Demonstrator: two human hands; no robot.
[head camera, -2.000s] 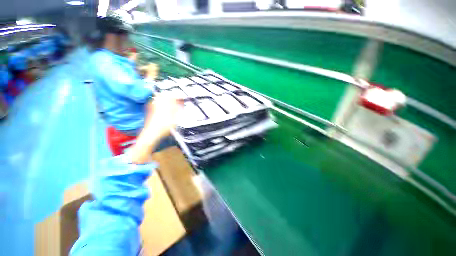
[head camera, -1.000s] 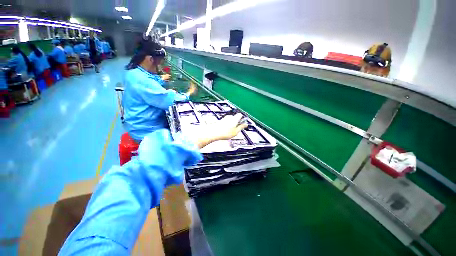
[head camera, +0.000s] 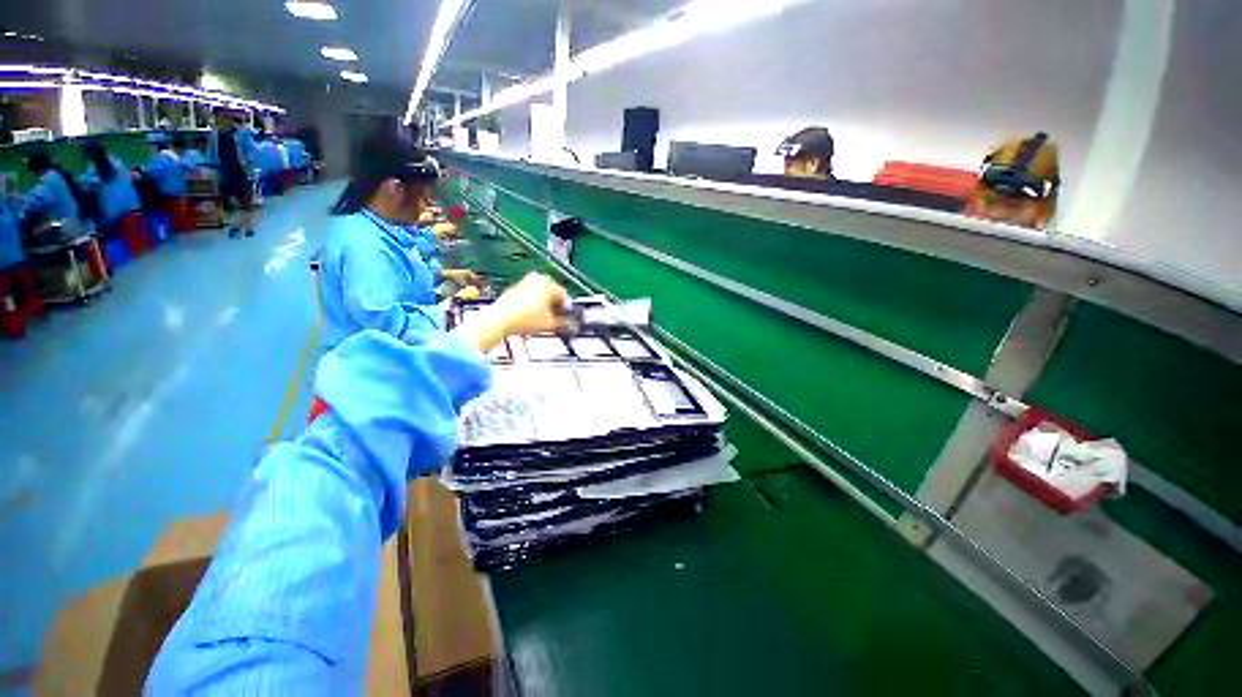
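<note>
My left hand (head camera: 529, 308), in a blue sleeve, reaches in from the lower left over the far part of a tray stack. Its fingers are closed on a small blurred bundle of dark and pale frames (head camera: 609, 313), which look like phone-sized frames. The top tray (head camera: 545, 404) is black with a white sheet; its near left part shows bare white, and black frames (head camera: 670, 391) lie along its right and far sides. Several black trays with pale sheets sticking out are piled under it. My right hand is not in view.
The stack stands on a green belt (head camera: 708, 599) beside a metal rail (head camera: 831, 470). An open cardboard box (head camera: 443, 586) is below the bench edge. A red bin with white material (head camera: 1058, 460) hangs at the right. A person in blue (head camera: 375, 266) sits just beyond the stack.
My left hand has moved from the middle right of the top tray to its far side. It was spread over the frames and is now closed on some. The blurred view has steadied.
</note>
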